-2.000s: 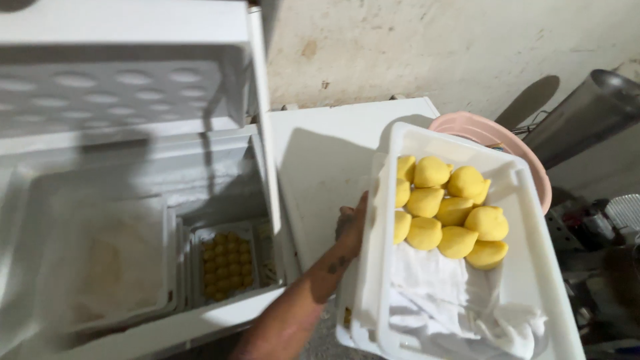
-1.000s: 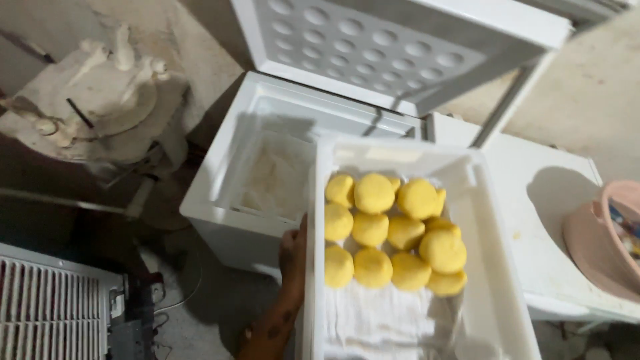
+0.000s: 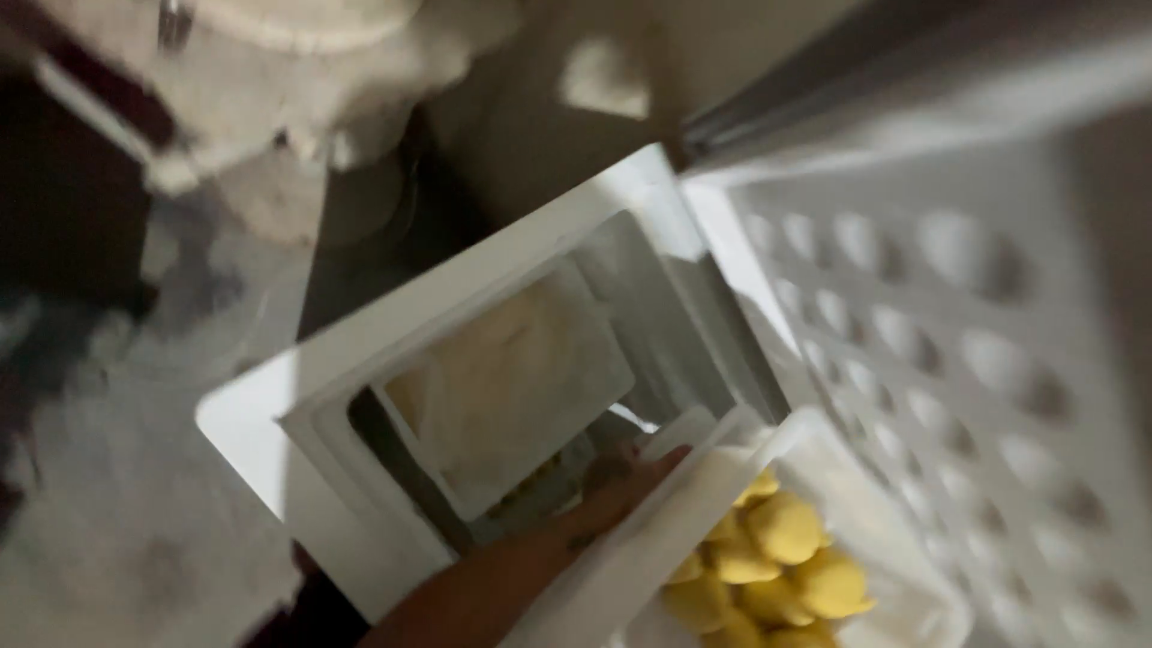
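Note:
A white plastic tub (image 3: 900,558) with several yellow rounded pieces (image 3: 783,531) in it is at the lower right, tilted and blurred. My left hand (image 3: 643,463) reaches in from the bottom and grips the tub's left outer side, its fingers near the rim. Beyond the hand lies an open white chest freezer (image 3: 468,279). Inside it sits another white tub (image 3: 513,387) with pale, cloth-like content, and a few small yellow pieces (image 3: 531,481) show beside that tub. My right hand is not in view.
The freezer's raised lid (image 3: 954,360), dimpled on its inner face, stands at the right. A cluttered pale surface (image 3: 297,81) is at the upper left, with stained floor (image 3: 135,540) below it. The wall is behind the freezer.
The view has swung strongly toward the freezer. The tub of yellow pieces, earlier beside the freezer and then in front of it, is now tilted at the freezer's near right side, my left hand still on it.

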